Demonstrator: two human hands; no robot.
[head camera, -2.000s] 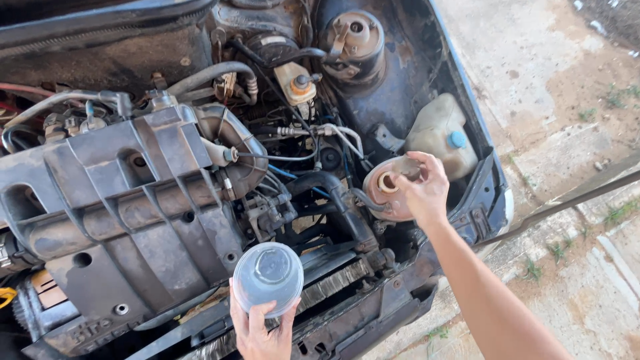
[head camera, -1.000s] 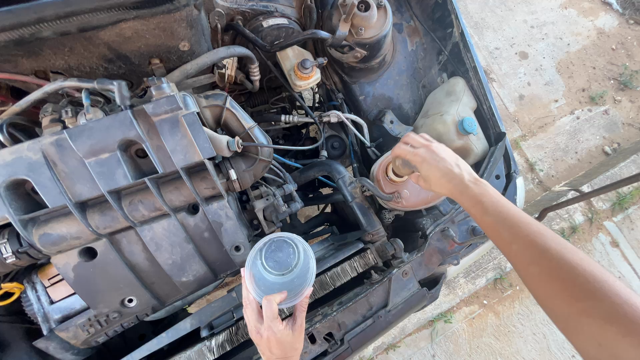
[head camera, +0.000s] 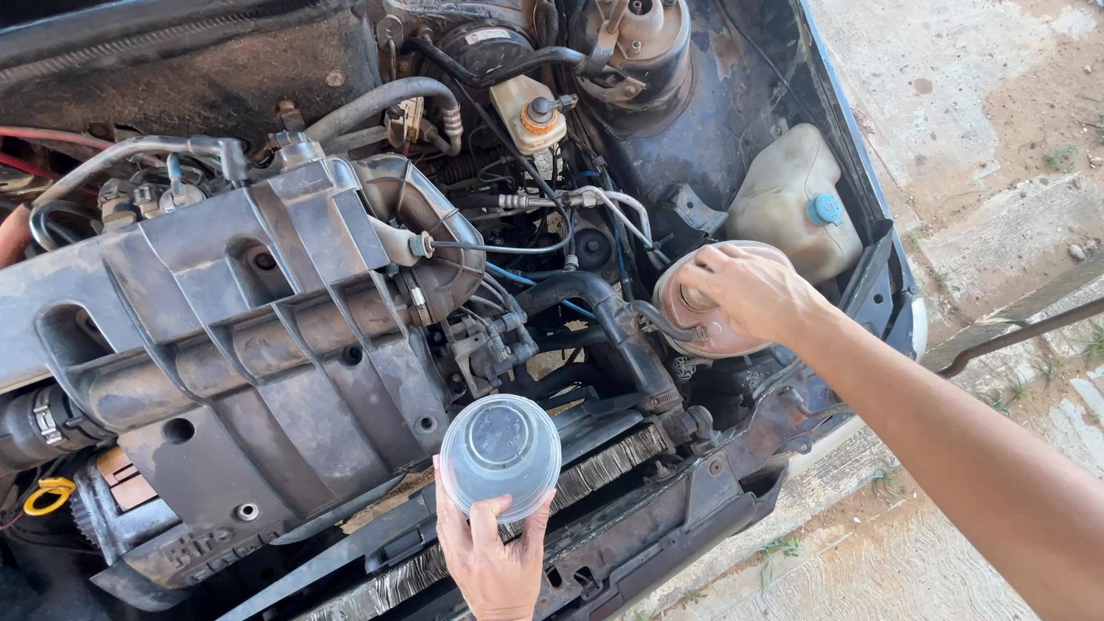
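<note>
My left hand holds a round, clear plastic container above the front edge of the engine bay, with fingertips around its near side. My right hand reaches in from the right, its fingers over the neck of the pinkish coolant expansion tank. Those fingers partly hide the neck; whether they grip a cap there cannot be told. A hose joins the tank's left side. Just behind the tank is a whitish washer fluid reservoir with a blue cap.
A dark plastic engine cover fills the left. Further back is a brake fluid reservoir. The radiator runs below the plastic container. A yellow dipstick handle is at the lower left. The fender edge borders the right side.
My right hand was at the tank's neck opening, which showed two seconds ago; its fingers now cover more of it. The container in my left hand is tilted differently than before.
</note>
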